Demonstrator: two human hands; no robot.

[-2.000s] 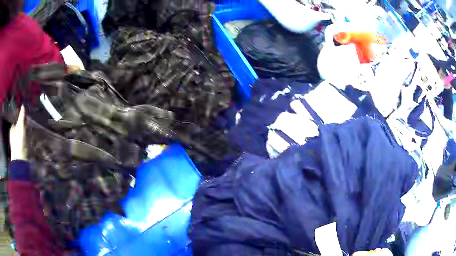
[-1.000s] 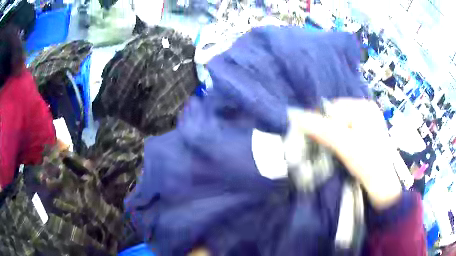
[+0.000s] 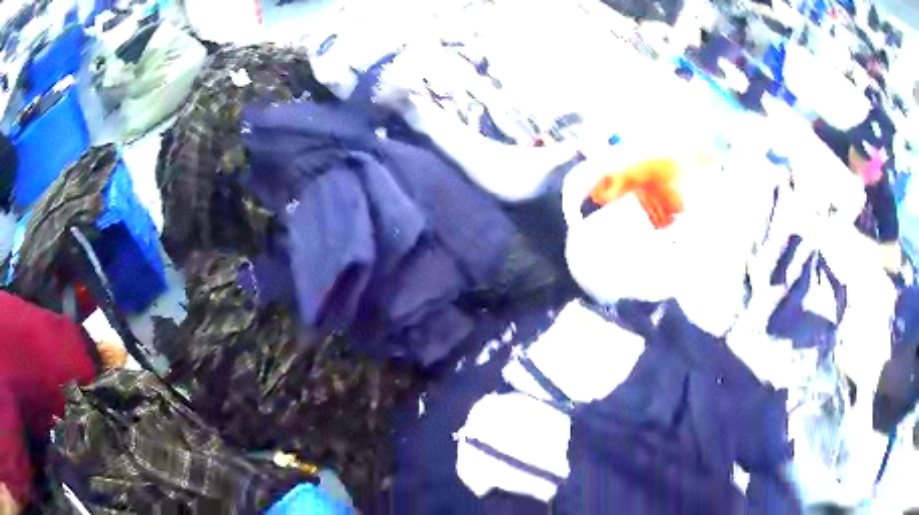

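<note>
Neither of my hands is in view. A loose navy garment bundle [image 3: 403, 221] lies folded and crumpled across the heaped plaid garments [image 3: 207, 171] at centre left. More navy pieces [image 3: 665, 402] are spread in the lower centre and right. Two white patches lie on them, an upper one [image 3: 586, 352] and a lower one [image 3: 514, 448], each close to a dark strip. More plaid cloth [image 3: 141, 433] fills the lower left.
Another person's red sleeve [image 3: 35, 372] and hand [image 3: 111, 354] are at the left edge. Blue crates [image 3: 131, 241] stand behind on the left. A blue plastic piece [image 3: 312, 500] shows at the bottom edge. An orange-red bag [image 3: 645, 191] hangs against white at upper right.
The large navy bundle, lower right at first and then under my right hand, now lies on the plaid heap. The white patches are uncovered again. My hands have left the view.
</note>
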